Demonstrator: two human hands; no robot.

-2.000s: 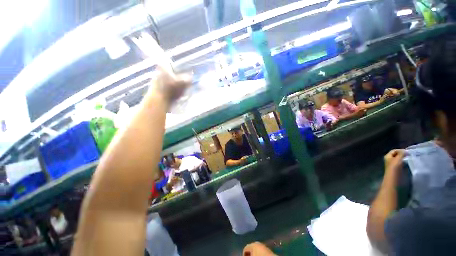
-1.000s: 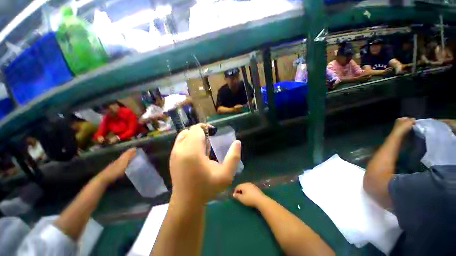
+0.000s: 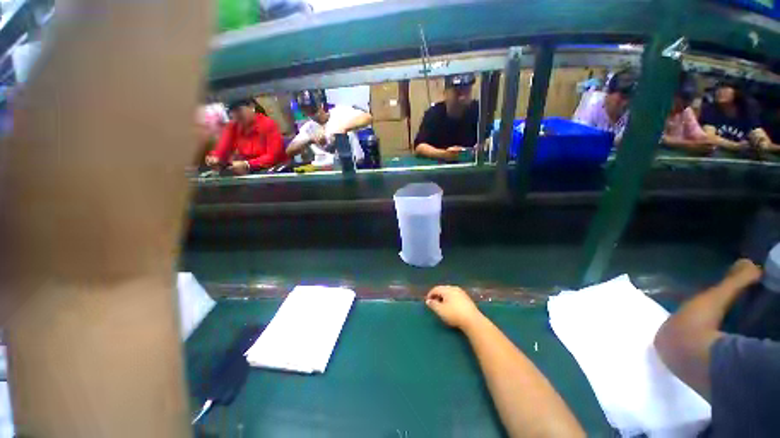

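A white tapered paper tube (image 3: 420, 227), open at the top, stands upright beyond the table edge. My right hand (image 3: 453, 306) rests at the far edge of the green table with curled fingers and nothing visible in it. It is near the tube but apart from it. My left forearm fills the left side, large and blurred, and its hand is cut off by the picture's edge. A stack of white paper (image 3: 304, 329) lies left of my right hand.
A fanned paper pile (image 3: 629, 355) lies at right by a neighbour's arm (image 3: 701, 316). A black slab (image 3: 227, 364) with a white cable lies left. A green post (image 3: 629, 162) rises right. Across the line are seated people and a blue crate (image 3: 560, 143).
The view has levelled and turned down to the table. My left hand, raised in the middle before, has left the picture and its forearm is now at far left. The right hand stays at the edge.
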